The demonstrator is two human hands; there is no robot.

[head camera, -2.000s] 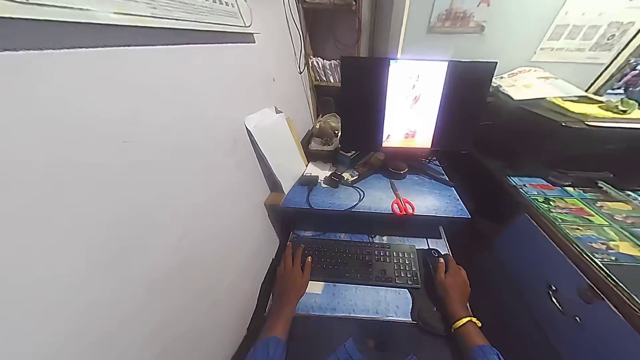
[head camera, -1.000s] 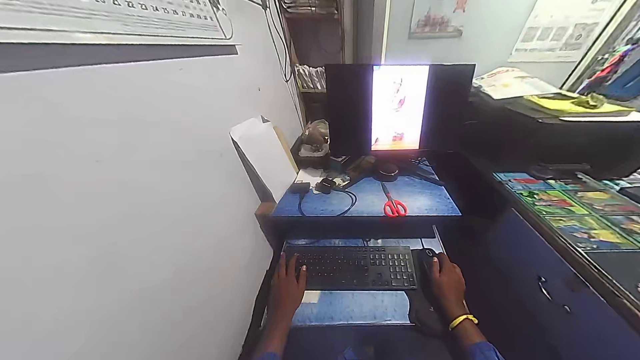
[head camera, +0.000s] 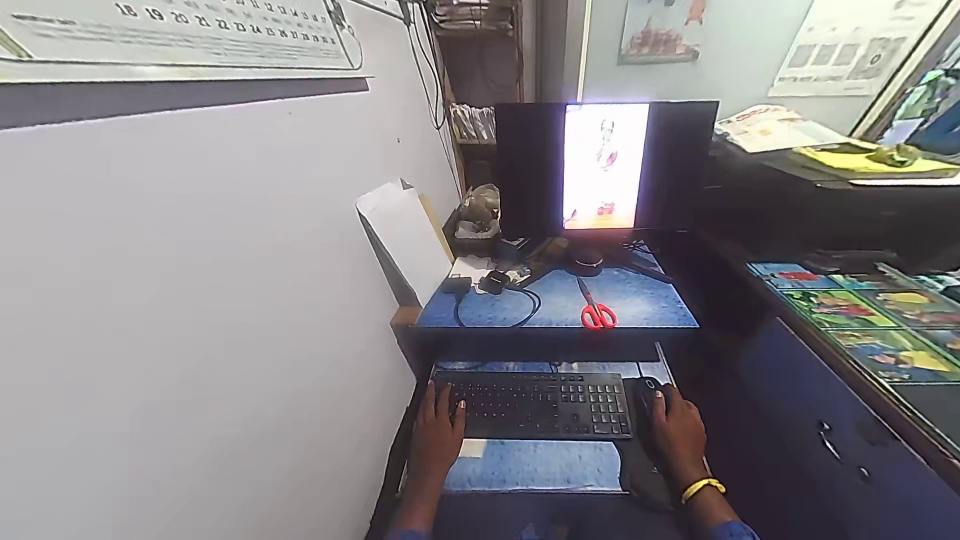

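My left hand rests on the left end of a black computer keyboard, its fingers apart over the keys. On the right, my right hand, with a yellow band at the wrist, is closed around a black computer mouse on a dark mouse pad. Both keyboard and mouse lie on a blue pull-out tray. Behind them a monitor shows a bright upright picture between black side areas. Red-handled scissors lie on the blue desktop below the monitor.
A black cable with adapters lies at the desktop's left. White papers lean against the wall beside it. A counter with colourful pictures stands at the right, above a dark cabinet. Papers lie on a dark surface behind.
The view has shifted slightly. Both hands remain at the keyboard and mouse; nothing was plainly picked up or let go.
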